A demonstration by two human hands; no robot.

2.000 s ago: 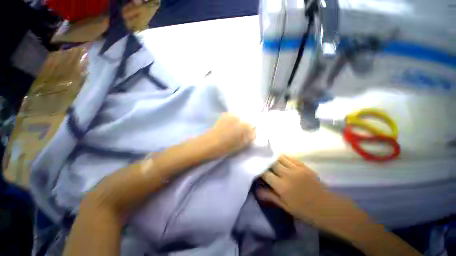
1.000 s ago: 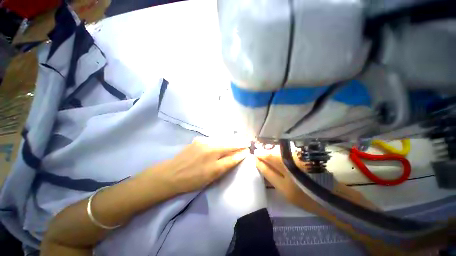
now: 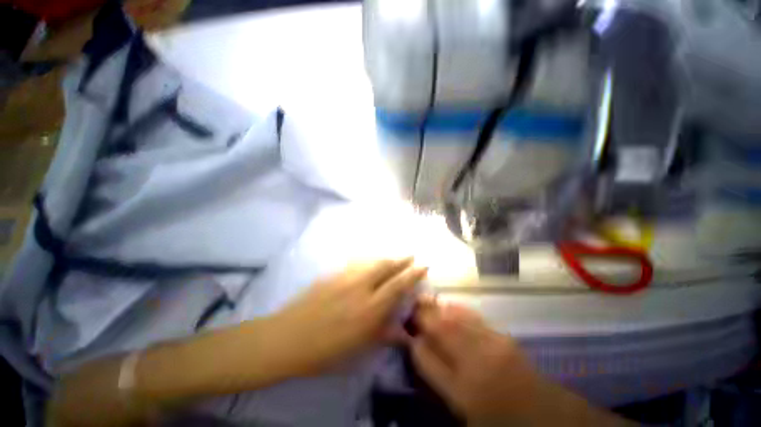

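Note:
A pale grey-lavender garment point(image 3: 192, 213) with navy strips lies spread left of the sewing machine point(image 3: 484, 125). My left hand point(image 3: 350, 313) lies on the cloth, its fingertips pinching a small folded cloth edge point(image 3: 409, 317) with pale and dark layers. My right hand point(image 3: 467, 350) meets it from the right and pinches the same edge. Both hands are in front of and below the needle area, which is washed out by lamp glare. A dark panel point(image 3: 396, 400) hangs below my fingers. The picture is blurred, so the exact fold cannot be told.
Scissors with a red and a yellow handle loop point(image 3: 609, 271) lie right of the needle area. The white table point(image 3: 275, 50) has a grey ruled front edge point(image 3: 601, 354). Brown cardboard point(image 3: 29, 167) is at the far left.
Since a second ago, both hands have moved from the needle area towards the front table edge, with the pinched cloth. The camera view has shifted, and the machine head appears smaller.

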